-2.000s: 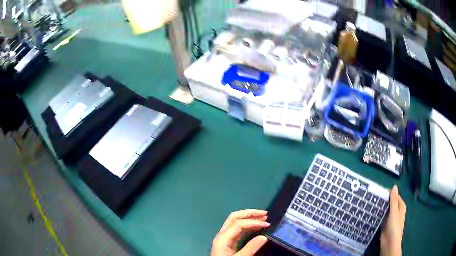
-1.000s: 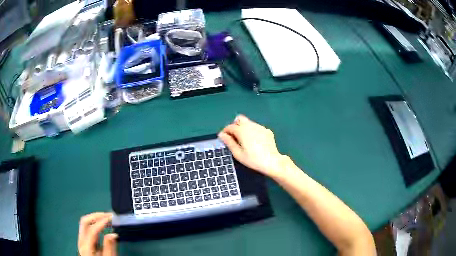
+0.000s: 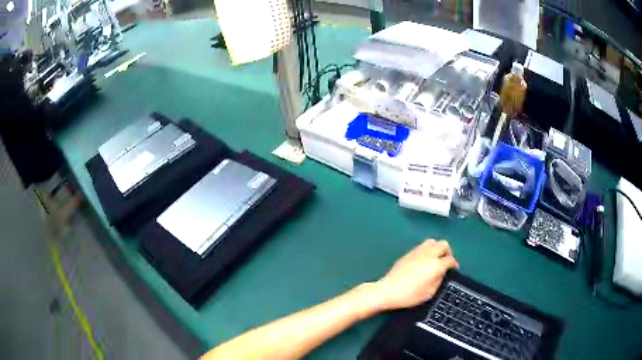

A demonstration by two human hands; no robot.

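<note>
A mini laptop [image 3: 482, 320] lies open at the lower right, its black keys in a silver-grey deck facing up. Its near part is cut off by the bottom edge. It rests on a black foam pad [image 3: 549, 327]. My left hand [image 3: 420, 274] reaches in from the lower left, with curled fingers at the far left corner of the pad. Whether the fingers grip the pad or only touch it cannot be told. My right hand is not in view.
Closed grey laptops [image 3: 217, 204] lie on black pads at the left. A white organizer [image 3: 331, 144], a blue bin [image 3: 491, 193], a clear parts box [image 3: 574, 158], a screw tray [image 3: 554, 235], an amber bottle [image 3: 513, 91] and a lamp post [image 3: 288, 98] stand behind. A screwdriver [image 3: 597, 239] lies at the right.
The view has swung left, so the laptop now shows at the lower right. My left hand has moved from the laptop's near left corner to the pad's far left corner. My right hand has left the view.
</note>
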